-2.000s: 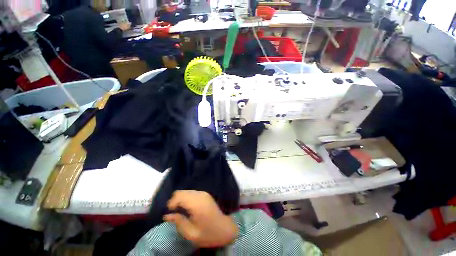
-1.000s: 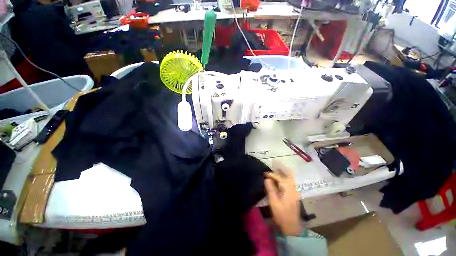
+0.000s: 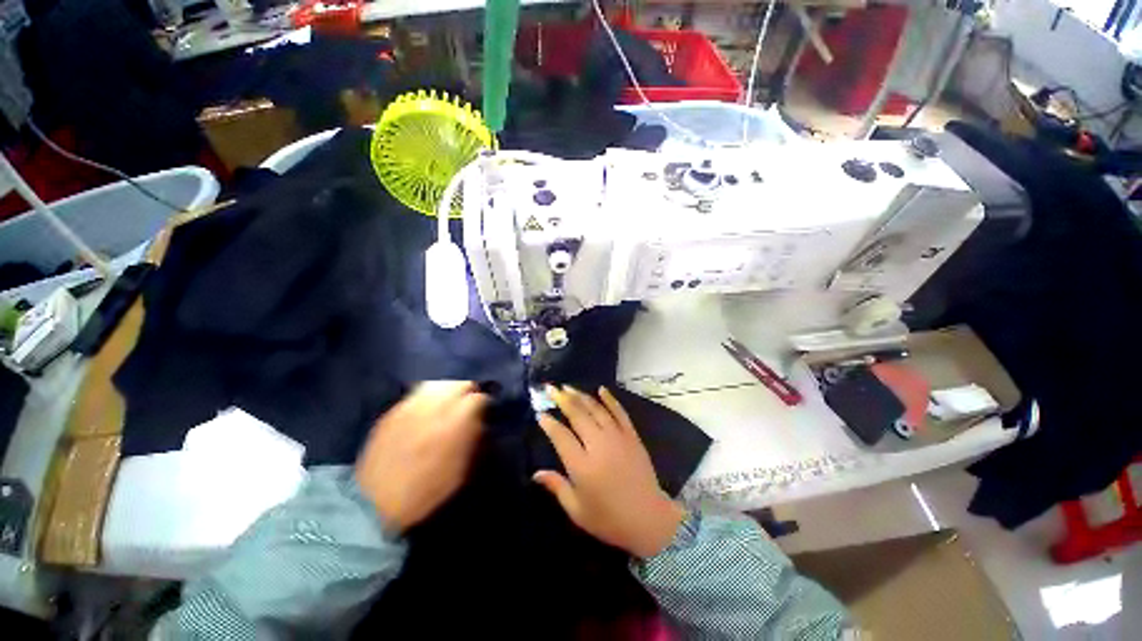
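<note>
Black cloth (image 3: 501, 551) lies under the needle area and drapes down toward my lap. My left hand (image 3: 423, 453) is left of the presser foot with its fingertips curled on the cloth; it is slightly blurred. My right hand (image 3: 609, 471) lies on the cloth just right of and below the presser foot (image 3: 525, 341), fingers spread and pressing down. A small pale piece (image 3: 541, 398) shows by my right fingertips. A smaller black piece (image 3: 670, 438) extends right of my right hand. The white sewing machine (image 3: 714, 238) stands in front of me.
A white lamp (image 3: 446, 286) and yellow-green fan (image 3: 430, 150) are left of the machine head. A black cloth pile (image 3: 276, 288) covers the table's left side. Red-handled snips (image 3: 764, 372) and an open accessories tray (image 3: 971, 363) lie right. Black cloth (image 3: 1064, 313) hangs at far right.
My left hand has come into view beside the needle. My right hand has moved left and forward onto the cloth at the presser foot. The dark cloth near my lap has shifted.
</note>
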